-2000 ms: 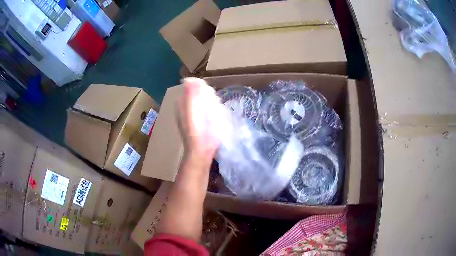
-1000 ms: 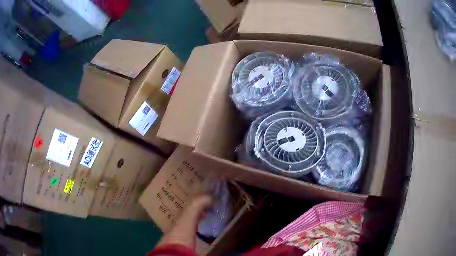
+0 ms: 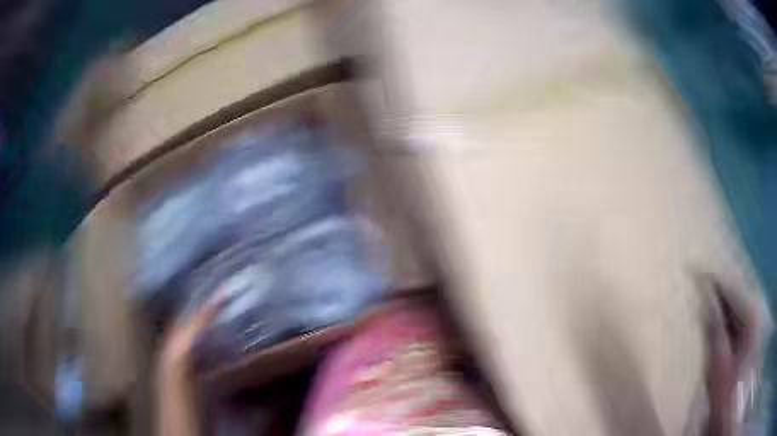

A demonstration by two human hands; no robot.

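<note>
The frame is strongly blurred. The open carton (image 3: 264,358) is left of centre, holding several silver-grey finned housings (image 3: 328,268) in clear bags. My left hand (image 3: 192,332) is at the near left of the carton, its fingers at the edge of the near-left housing (image 3: 247,294). Blur hides whether they grip it. A blurred brownish-pink shape at the far right edge of the bench may be my right hand (image 3: 733,341). Its fingers and anything in it cannot be made out.
The cardboard-covered bench (image 3: 545,204) runs along the carton's right side. Another carton (image 3: 221,64) stands behind the open one. A floral apron (image 3: 388,375) is at the bottom centre. A pale, clear film-like thing (image 3: 754,34) shows at the upper right edge.
The view has swung right, so the carton appears further left and the bench fills the right. My left hand has moved from the scrap carton to the housings; the film there is out of view.
</note>
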